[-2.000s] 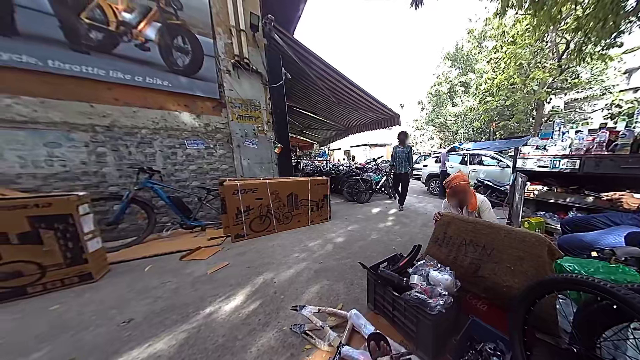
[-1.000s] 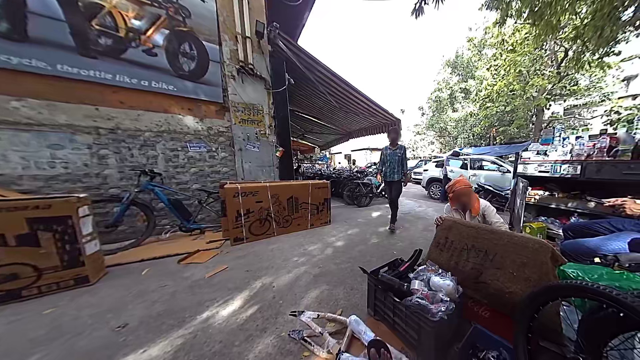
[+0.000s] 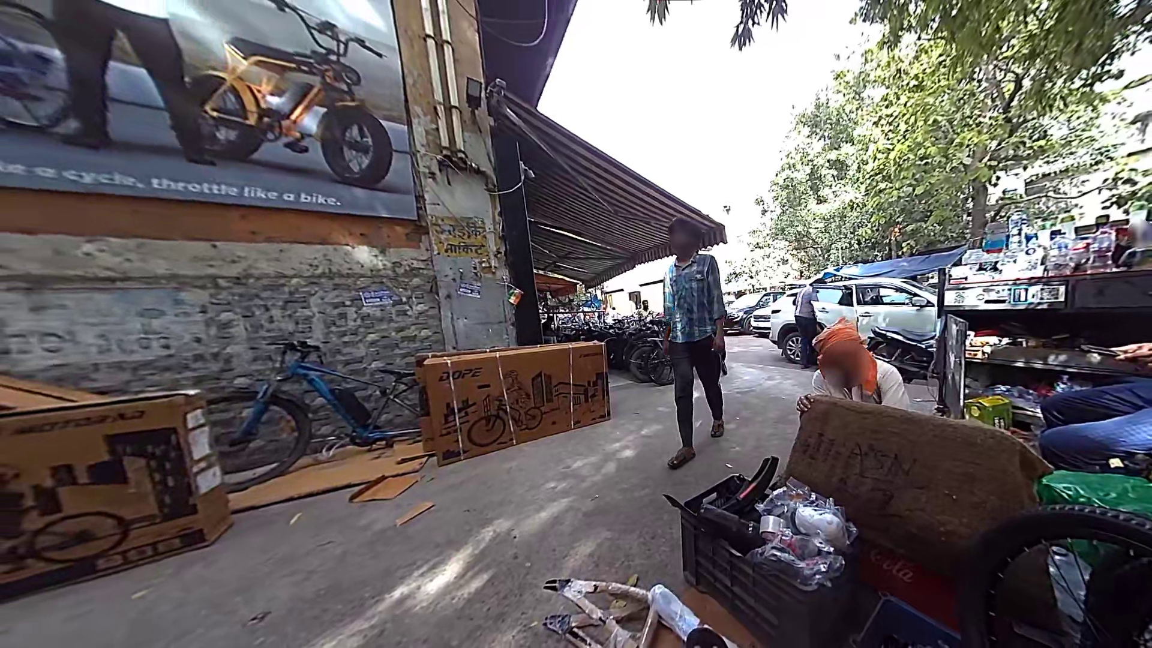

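Note:
Neither my left hand nor my right hand shows in the head view. Nearest to me, at the bottom edge, a bicycle frame (image 3: 621,612) in white wrapping lies on the ground. Beside it stands a black plastic crate (image 3: 751,571), filled with bicycle parts in clear plastic (image 3: 805,531). Behind the crate a brown sackcloth (image 3: 909,477) is draped over something that I cannot make out. At the lower right a bicycle wheel (image 3: 981,576) with a black tyre stands upright, cut off by the frame edge.
A person (image 3: 693,333) walks on the pavement ahead. Another person in an orange head cloth (image 3: 846,364) is low behind the sackcloth. Bicycle cartons (image 3: 517,396) and a blue bicycle (image 3: 337,405) line the wall at left. A person's blue-clad leg (image 3: 1098,418) reaches in at right, above a green plastic bag (image 3: 1093,490).
The walking person has come nearer along the pavement. The person in the orange head cloth stays behind the sackcloth.

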